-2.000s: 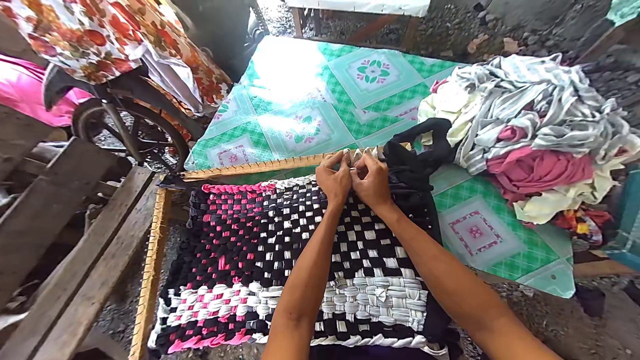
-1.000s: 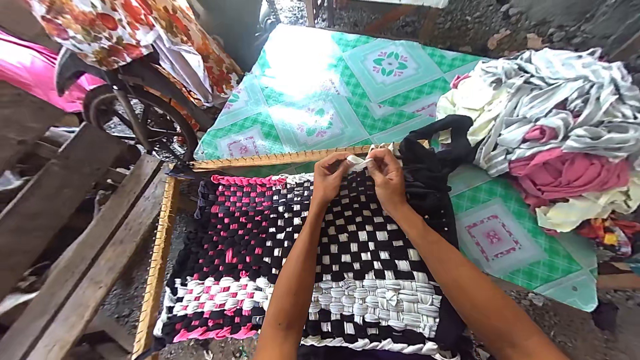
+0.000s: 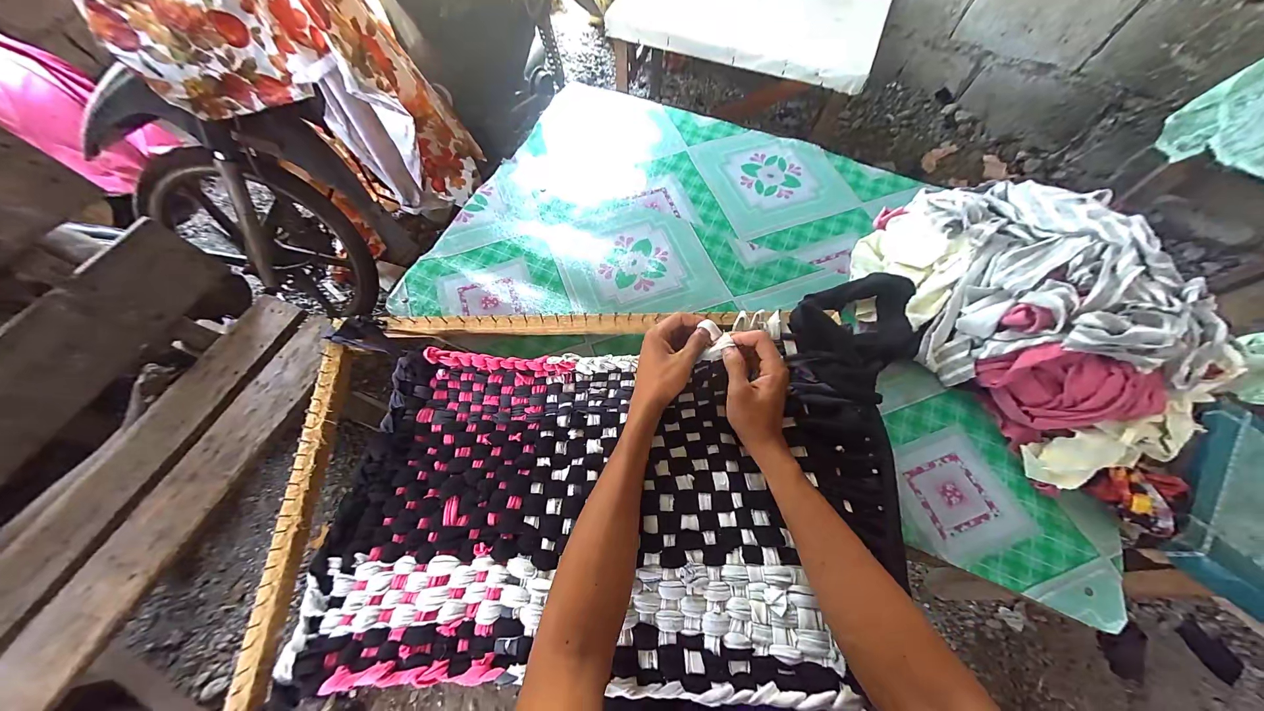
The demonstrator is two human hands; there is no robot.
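A woven rag mat (image 3: 583,464) of black, white and pink fabric strips lies across a wooden frame (image 3: 296,513) set with nails. At the mat's far edge, my left hand (image 3: 671,360) pinches one side of a white fabric strip (image 3: 715,342). My right hand (image 3: 755,380) grips the same strip just to the right, the two hands almost touching. White loops sit over the frame's far bar, right of my hands. A bunch of black fabric (image 3: 854,316) lies on the bar's right end. My forearms hide part of the mat's middle.
A table with a green patterned cover (image 3: 632,257) stands beyond the frame, bearing a heap of fabric strips (image 3: 1076,286) at right. Wooden planks (image 3: 158,474) lie at left, near a motorcycle wheel (image 3: 267,237) and floral cloth (image 3: 395,109). A teal container (image 3: 1229,504) stands at far right.
Both hands remain at the mat's far edge with the white strip. Since the first frame they have shifted slightly on it, and more of the strip shows between the fingers.
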